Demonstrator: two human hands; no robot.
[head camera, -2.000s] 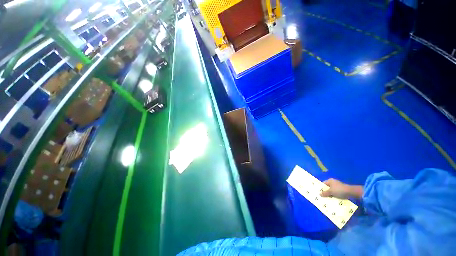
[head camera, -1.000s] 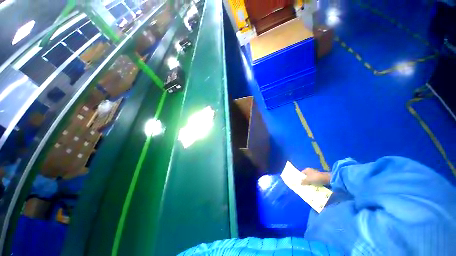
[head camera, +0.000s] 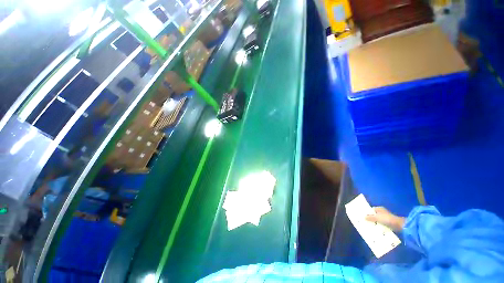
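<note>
My right hand (head camera: 388, 218) is at the lower right, over the side of the bench. It is shut on a label sheet (head camera: 371, 229), a pale cream strip with small dark print. The sheet slants from upper left to lower right, gripped near its middle edge. Spare label sheets (head camera: 250, 202) lie in a loose pile on the green bench (head camera: 271, 130), washed out by glare. My left hand is not in view.
An open brown carton (head camera: 323, 207) stands beside the bench. Black product boxes (head camera: 231, 106) sit on the conveyor belt (head camera: 193, 213). Stacked blue crates (head camera: 411, 119) with a cardboard top stand beyond, before a yellow machine. Blue fabric crosses the bottom edge.
The view has swung left and shifted, so bench, carton and crates appear farther right. My right hand still holds the label sheet, now beside the open carton in the picture.
</note>
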